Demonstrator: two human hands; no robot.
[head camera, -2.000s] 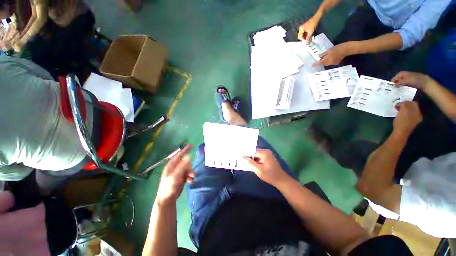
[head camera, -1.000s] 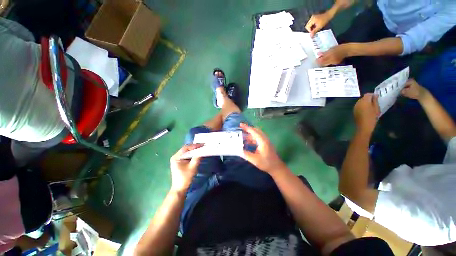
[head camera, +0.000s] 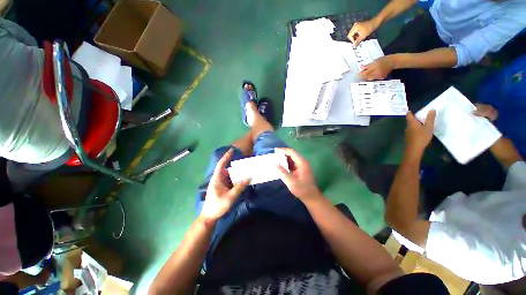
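Observation:
A folded leaflet (head camera: 258, 169), a narrow white strip with little print showing, is held over my lap. My left hand (head camera: 221, 189) grips its left end, with the thumb along the lower edge. My right hand (head camera: 299, 174) grips its right end, with the thumb on its face. The fingers behind the paper are partly hidden.
A low black crate table (head camera: 359, 24) with a white board (head camera: 294, 117), a leaflet stack (head camera: 379, 98) and a folded leaflet pile (head camera: 315, 29) is ahead right. Two workers handle sheets there. A cardboard box (head camera: 154, 39) and red chair (head camera: 102, 118) are left.
My left hand has come in from the side and taken hold of the leaflet. The sheet has gone from unfolded to a narrow strip. The white-shirted worker's sheet has turned to its blank side.

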